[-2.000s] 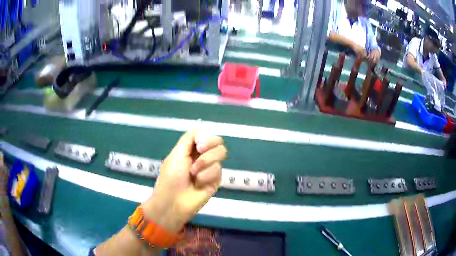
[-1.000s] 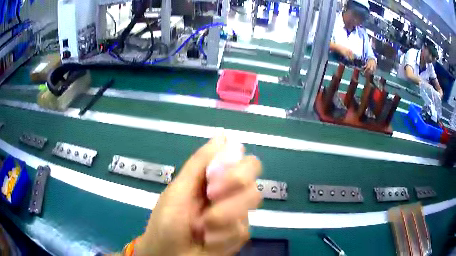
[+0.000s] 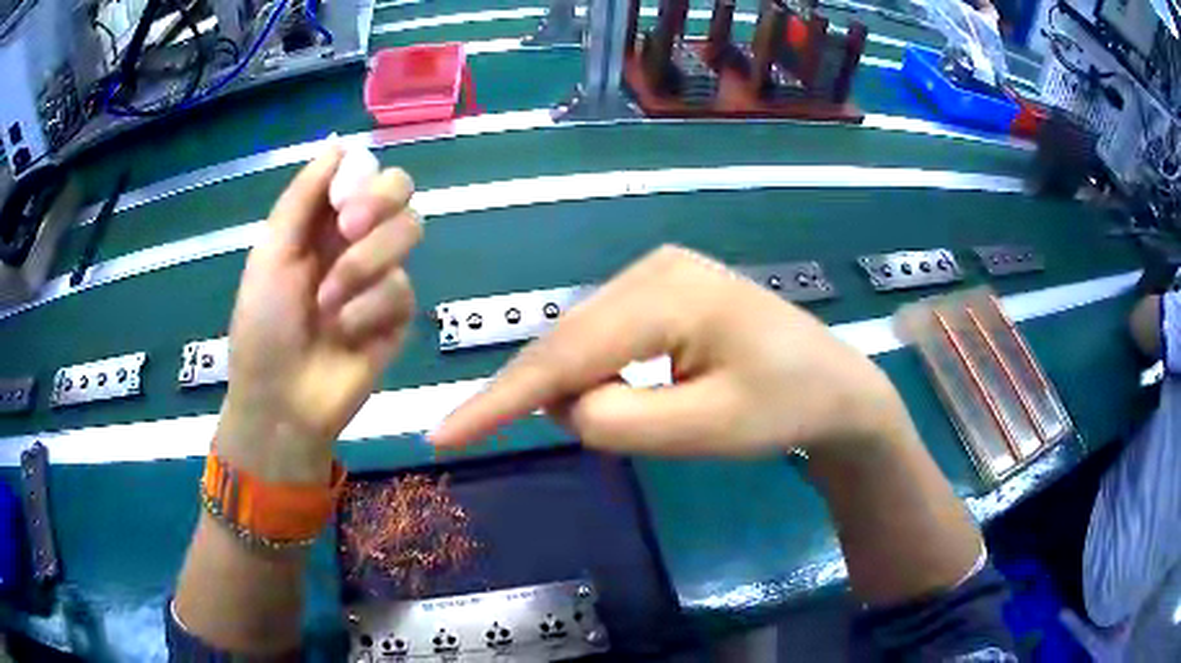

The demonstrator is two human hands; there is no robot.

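My left hand, with an orange watch strap, is raised over the green surface with its fingers curled and thumb and index fingertips together. A pale cover shows at the fingertips; whether they pinch a tiny part cannot be told. My right hand reaches in from the right, index finger extended and apart from the thumb, with nothing visible held. Its fingertip is just above the heap of copper-coloured parts in the black tray. A four-hole fixture plate lies at the tray's near edge.
Fixture plates lie in a row across the green surface, including one plate partly behind my right hand. A divided tray is at right. A red bin, reddish-brown rack and blue bin stand beyond.
The view has shifted down and right. My right hand has come into view. My left hand appears further left, and the black tray with its heap and plate now shows more fully.
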